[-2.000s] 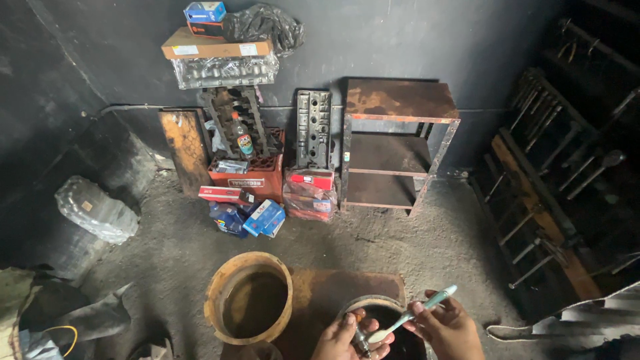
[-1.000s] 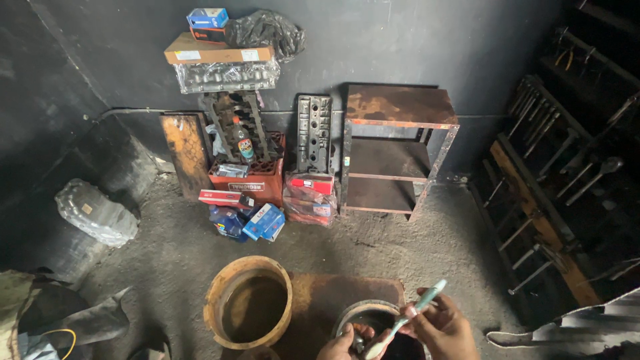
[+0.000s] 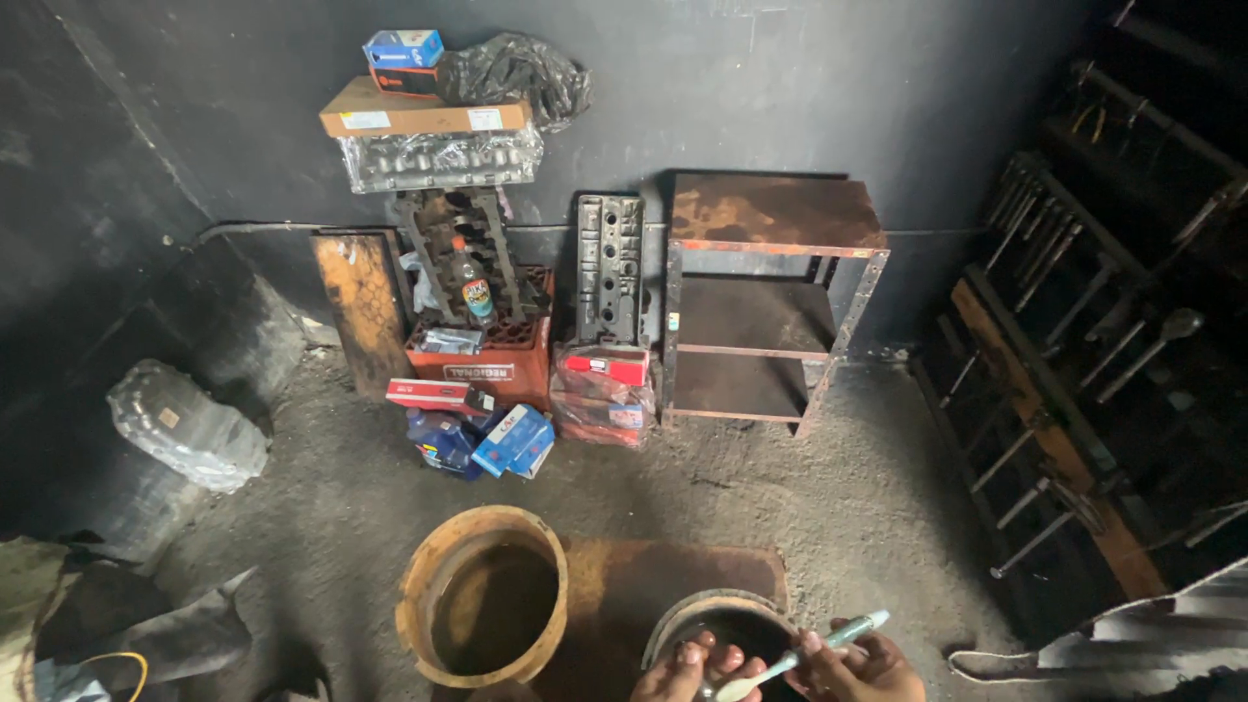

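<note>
My right hand (image 3: 858,668) grips a pale green and white toothbrush-like brush (image 3: 829,639) by its handle, which slants down to the left. The brush's light lower end lies against the fingers of my left hand (image 3: 697,668). A small metal part shows between those fingers, mostly hidden by them. Both hands are above a dark-filled bucket (image 3: 721,604) at the bottom right of centre. Left of it stands a wide yellowish tub (image 3: 414,604) with murky liquid in it.
A rusty metal sheet (image 3: 673,565) lies under the containers. Beyond are a red plastic crate (image 3: 531,375) with an engine block (image 3: 419,229), a cylinder head (image 3: 609,258), blue boxes (image 3: 512,439) and a rusty shelf (image 3: 770,210). Hand tools hang on a rack (image 3: 1033,390) at the right.
The small metal part, more exposed in the left hand two seconds ago, is now mostly covered by its fingers. My right hand still holds the brush.
</note>
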